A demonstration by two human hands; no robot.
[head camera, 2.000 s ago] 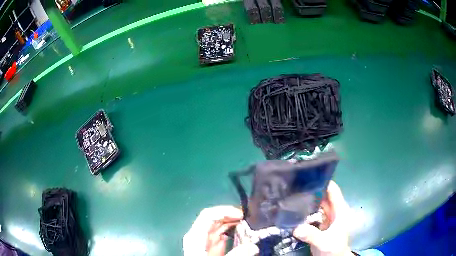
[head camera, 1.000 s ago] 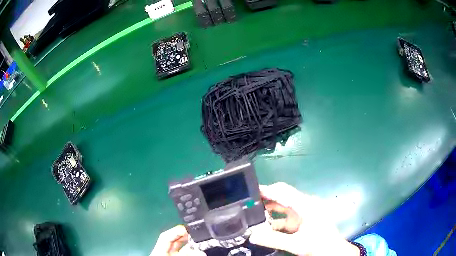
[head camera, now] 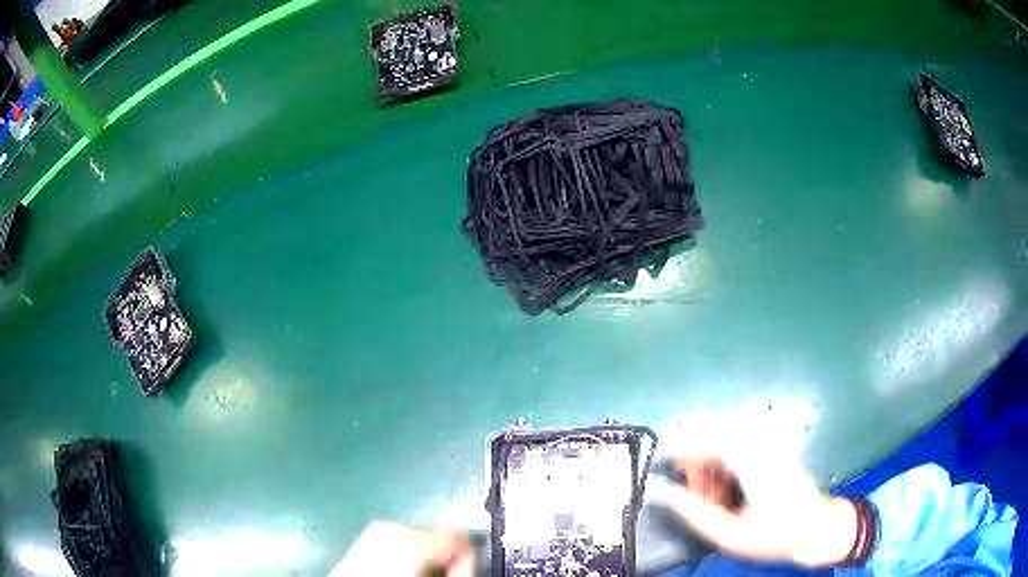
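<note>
A housing with an exposed circuit board [head camera: 564,507] is at the bottom middle, its lower edge cut off by the frame. The board is overexposed, and a thin black loop runs around its rim. My left hand [head camera: 411,552] is at its left side, blurred and partly out of the picture. My right hand [head camera: 750,507] is at its right side, beside a blurred dark part [head camera: 674,521]. Whether either hand grips anything is unclear. A large tangled pile of black gaskets [head camera: 586,192] lies beyond the housing.
Similar speckled housings lie at the far side [head camera: 415,51], left [head camera: 149,321] and right [head camera: 950,124]. A second gasket bundle [head camera: 90,507] is at lower left, a dark block [head camera: 11,237] at the left edge. A green rail [head camera: 169,85] runs along the far left.
The unit, which showed its grey panel with screen and buttons, now shows its circuit board with a loop around the rim. It is lower in view, and my hands are at its sides. The view has shifted.
</note>
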